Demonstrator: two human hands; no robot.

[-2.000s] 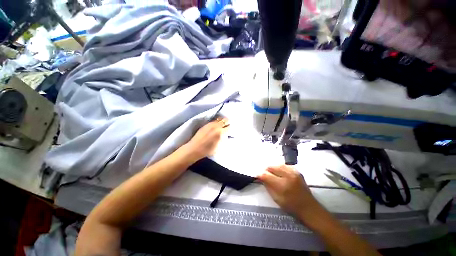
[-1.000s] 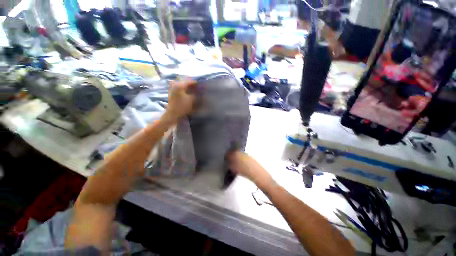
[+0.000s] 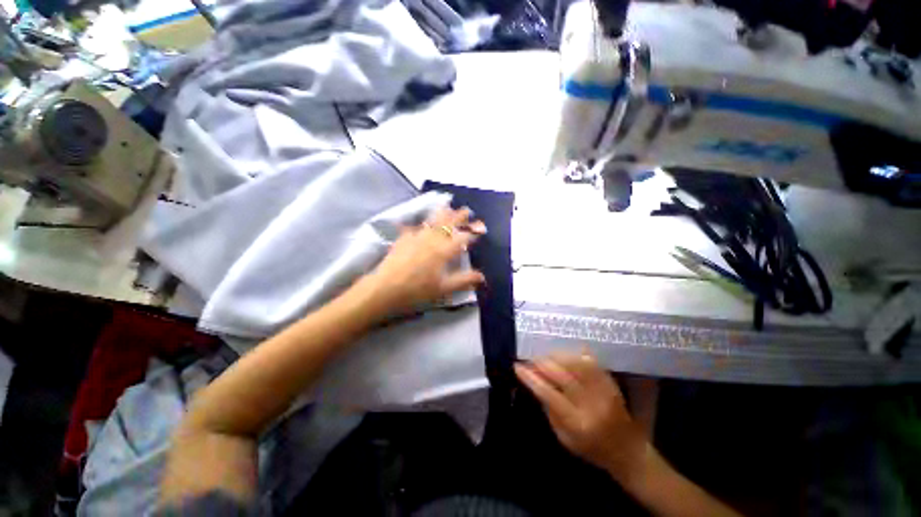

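Note:
A light grey garment panel (image 3: 293,222) lies on the table left of the sewing machine, with a wide black panel (image 3: 496,268) along its right side. My left hand (image 3: 434,257) lies on the grey cloth beside the black panel, fingers spread. My right hand (image 3: 571,396) pinches the lower end of the black panel at the table's front edge. The cloth hangs over that edge. The presser foot and needle area (image 3: 614,187) is to the right of the cloth, not touching it.
The white sewing machine (image 3: 727,126) stands at the right. Tangled black strips (image 3: 762,242) lie under its arm, beside a yellow-green tool (image 3: 710,271). A beige machine (image 3: 86,151) stands at left. A printed scale (image 3: 626,331) runs along the table edge. Grey cloth (image 3: 151,434) is piled below left.
The cloth, lifted and blurred one second ago, now lies flat with the black panel running toward the front edge. My left hand has come down onto it. The view has tilted down; the phone has left view.

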